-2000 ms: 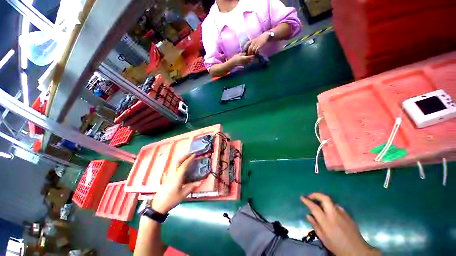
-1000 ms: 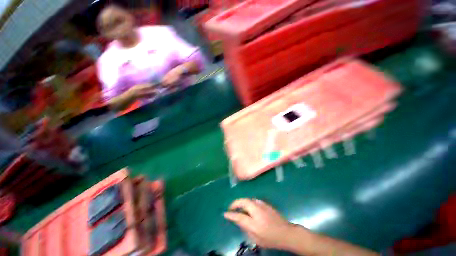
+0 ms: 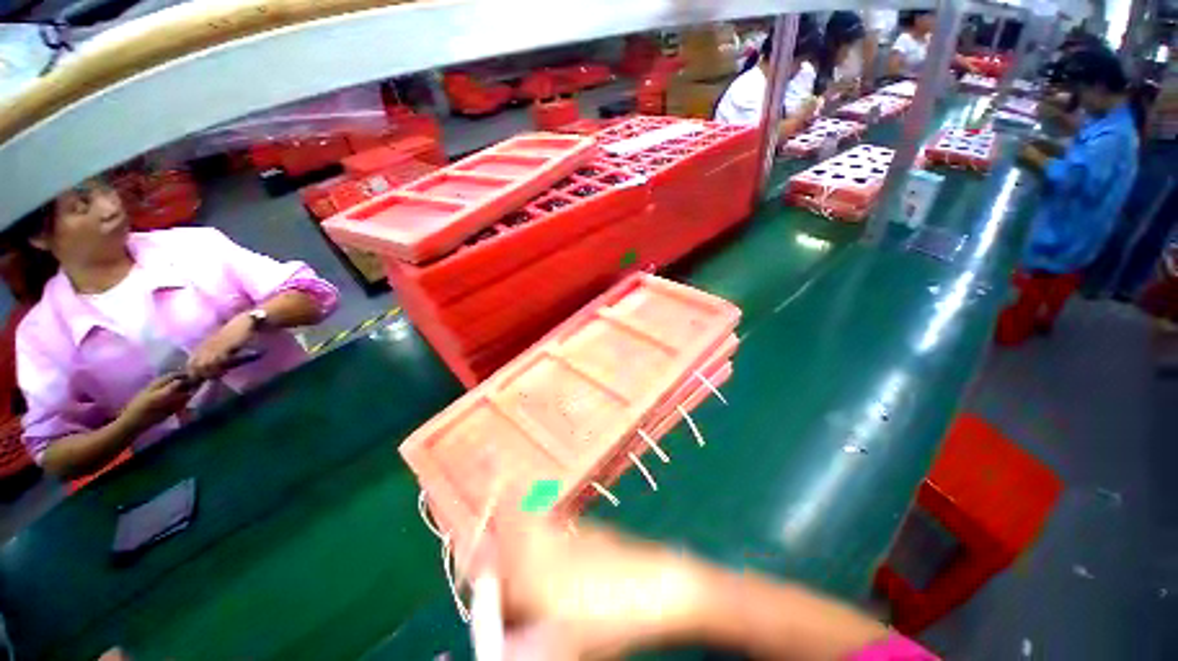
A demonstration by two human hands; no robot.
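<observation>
My right hand (image 3: 568, 588) is blurred at the near corner of the salmon-pink tray stack (image 3: 620, 338). It holds a white device (image 3: 487, 620), seen edge-on below the fingers. A white strap runs up from it. The top tray's compartments show no device, and a green patch (image 3: 541, 495) lies near its near end. White straps hang over the tray edges. A small skin-coloured patch at the bottom left edge may be a fingertip of my left hand (image 3: 114, 655); the rest is out of the picture.
Tall red trays (image 3: 581, 245) stand behind the pink stack. A flat grey pouch (image 3: 154, 519) lies on the green bench (image 3: 297, 555) at left. A person in pink stands opposite. A red stool (image 3: 988, 504) is at right. More trays and workers are farther along.
The view has swung right. The white device has left the top tray and is in my right hand, which has reached the tray. The left trays with pouches are out of view.
</observation>
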